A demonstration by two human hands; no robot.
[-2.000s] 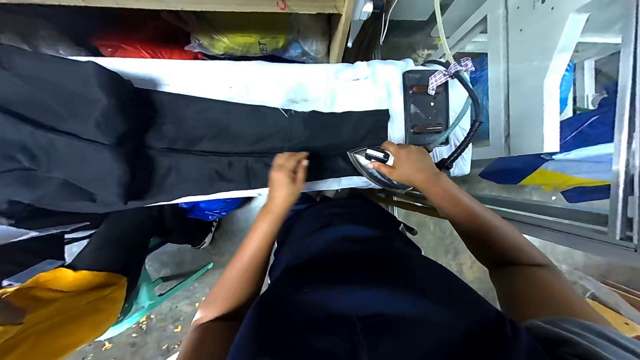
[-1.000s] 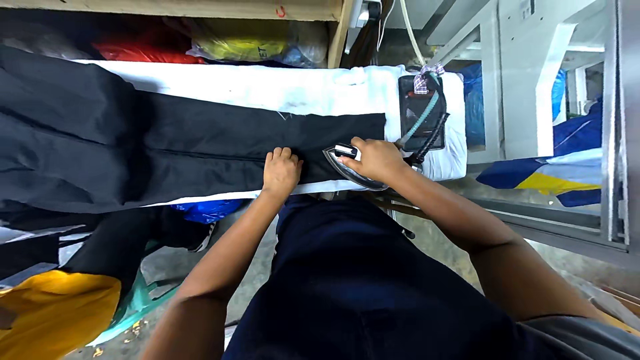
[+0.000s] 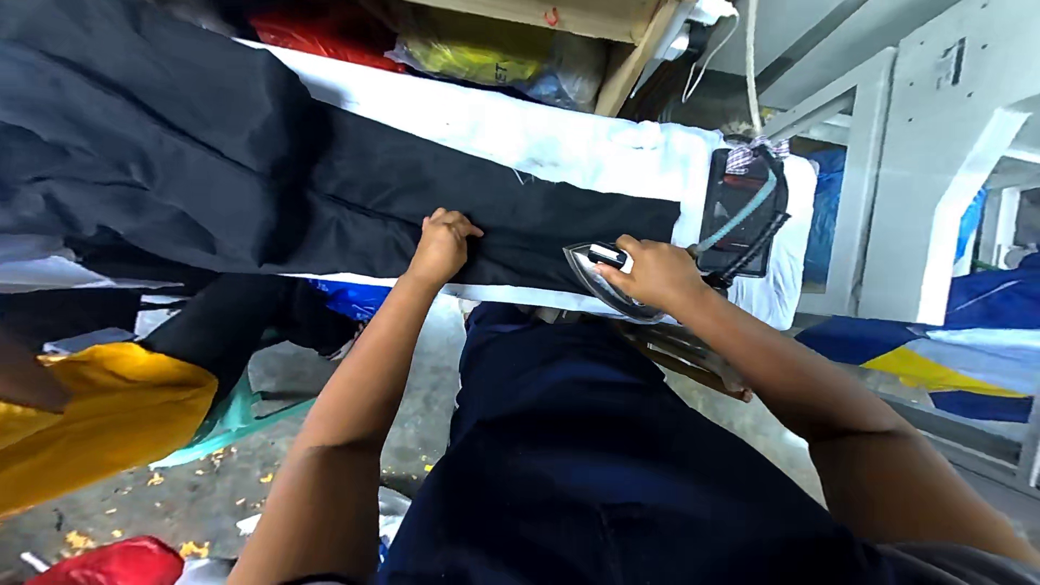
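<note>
Black cloth, perhaps a trouser leg (image 3: 520, 207), lies lengthwise along a white-covered ironing surface (image 3: 487, 118). My left hand (image 3: 441, 244) rests on the cloth near its middle, its fingers bent against the fabric; whether it pinches a fold I cannot tell. At the right end of the cloth, my right hand (image 3: 658, 272) grips the handle of a clothes iron (image 3: 605, 272), whose tip points left. The iron sits at the near edge of the cloth, partly hidden by the hand. A hose and a dark cord run from it past a dark iron rest (image 3: 735, 211).
Bagged goods (image 3: 479, 61) fill a wooden shelf behind the surface. A white metal frame (image 3: 902, 187) stands at the right. To the left sits a person in yellow clothing (image 3: 122, 398), beside a green plastic stool (image 3: 236, 422). Red material (image 3: 122, 561) lies low at the left.
Since two seconds ago the iron has moved left along the cloth, away from the rest, then back toward the cloth's right end and near edge. My left hand has stayed on the cloth.
</note>
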